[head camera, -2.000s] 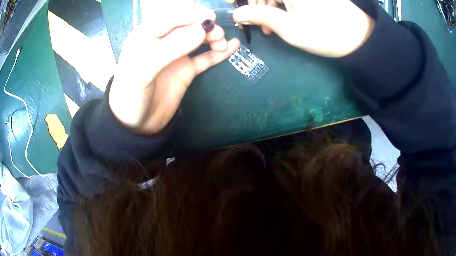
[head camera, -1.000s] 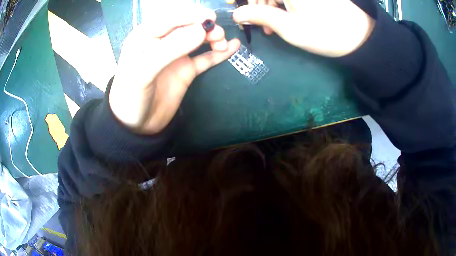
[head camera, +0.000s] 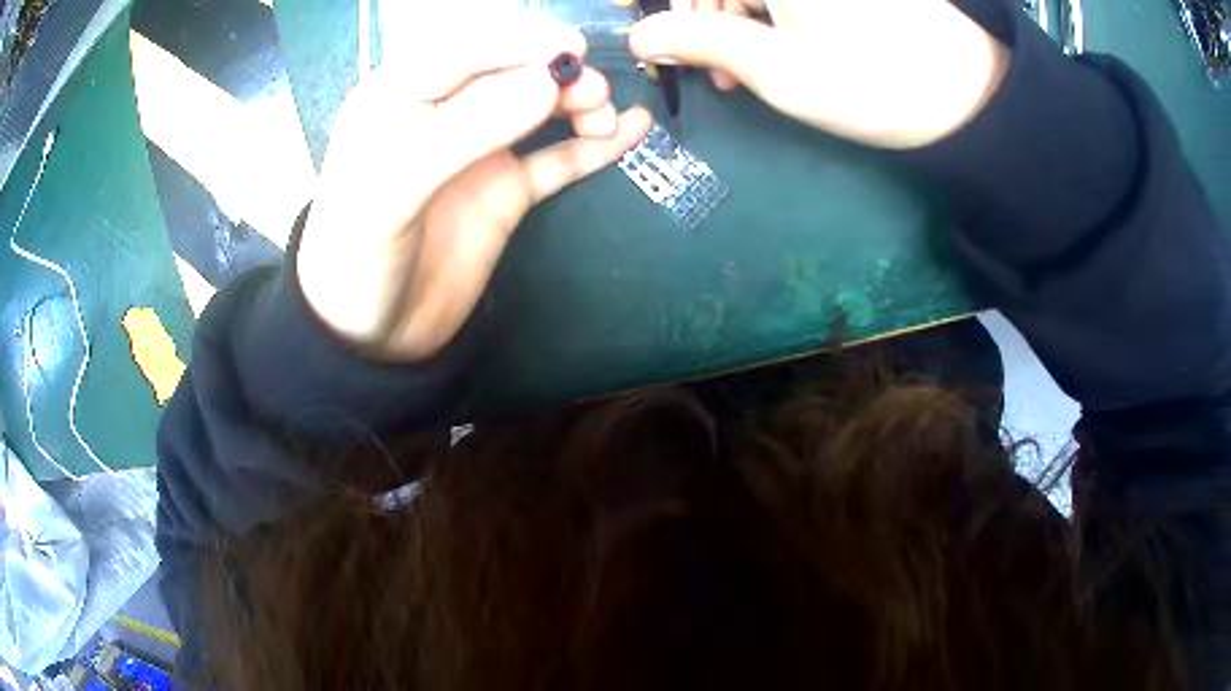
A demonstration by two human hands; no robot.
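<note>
My left hand (head camera: 446,176), at the upper left of centre, pinches a small module (head camera: 566,69) with a dark round end between thumb and fingertips. One finger of it reaches to the edge of a small sheet (head camera: 674,177) with a grid of pale and clear pieces, flat on the green mat (head camera: 756,270). My right hand (head camera: 824,61), at the top, is shut on dark tweezers (head camera: 670,92), whose tips point down at the sheet's upper edge. Whether the tips touch the sheet cannot be told. The top of both hands is cut off or overexposed.
Hazard tape (head camera: 223,128) lies left of my left hand. A white cable (head camera: 78,317) and an orange-tan scrap (head camera: 153,354) lie further left. A clear bag (head camera: 41,554) is at the lower left. Dark parts (head camera: 1206,34) show at the upper right corner. Hair hides the lower middle.
The tweezer tips have shifted very slightly near the sheet's upper edge. My left hand and the module have barely moved.
</note>
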